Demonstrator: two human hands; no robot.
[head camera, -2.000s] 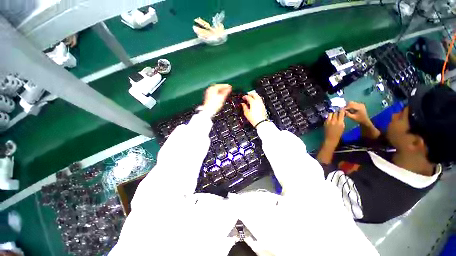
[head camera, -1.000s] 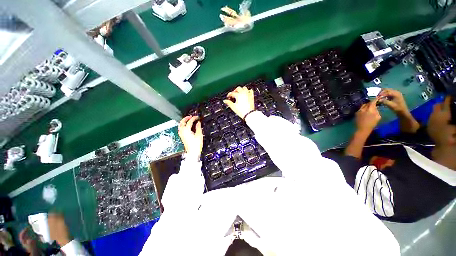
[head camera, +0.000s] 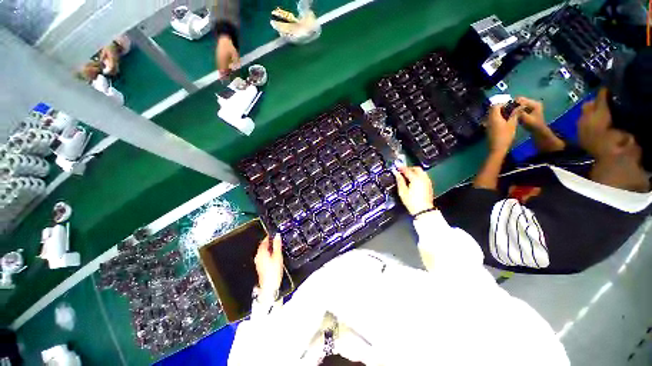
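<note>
A large black blister tray (head camera: 318, 182) lies in front of me, its pockets holding small dark squarish modules. My left hand (head camera: 269, 266) is at the tray's near left corner, fingertips at its edge. My right hand (head camera: 415, 190) is at the tray's right edge, fingers and thumb on the rim by the small clear and silvery parts (head camera: 386, 129). Whether either hand holds a small part is hidden. An open cardboard box (head camera: 239, 268), dark inside, stands beside the tray behind my left hand.
A second black tray (head camera: 429, 107) lies to the right. A person (head camera: 572, 179) works at far right. Loose dark modules (head camera: 168, 293) and thin white wires (head camera: 209, 223) lie left. A white camera housing (head camera: 239, 107) stands behind; another person's hand (head camera: 227, 56) reaches to it.
Both hands have moved from over the tray to its left and right edges, uncovering its pockets. More of the cardboard box shows. Another person's hand has appeared at the white housing.
</note>
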